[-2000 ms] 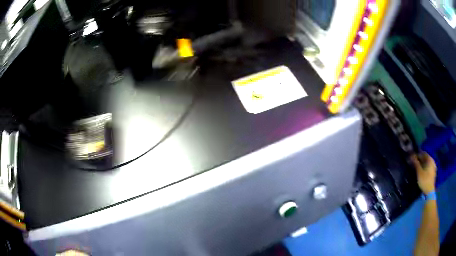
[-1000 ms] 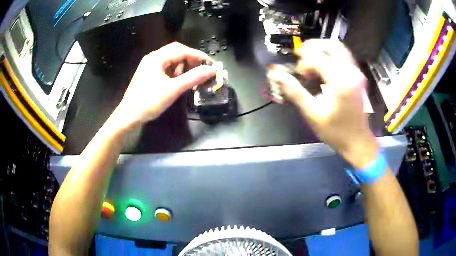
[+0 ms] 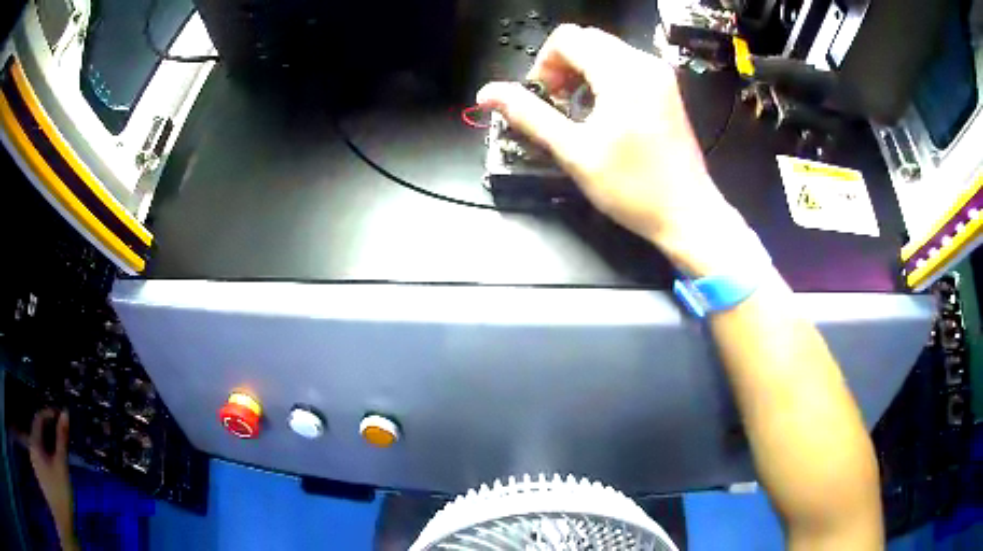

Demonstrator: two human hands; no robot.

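Observation:
The fixture (image 3: 528,192), a black block with a silvery top and a short red wire at its left, sits on the black table. My right hand (image 3: 609,124) reaches over it from the right. Its thumb and fingers close around a small module (image 3: 539,95) with a dark round top, at the fixture's top; my hand partly hides it. Whether the module is fully seated cannot be seen. My left hand (image 3: 50,441) is small and dark at the far left edge, beside the left-hand tray (image 3: 119,404); whether it holds a part cannot be told.
The grey panel (image 3: 582,377) carries a red emergency stop (image 3: 240,415), an unlit white button (image 3: 306,421) and an orange button (image 3: 379,429). A fan (image 3: 544,517) is at bottom centre. A black cable (image 3: 399,181) curves behind the fixture. A warning label (image 3: 828,196) lies right.
My left hand has left the fixture for the left-hand tray. My right hand has moved left onto the fixture with the module. The green glow of the left button is off. The view has shifted.

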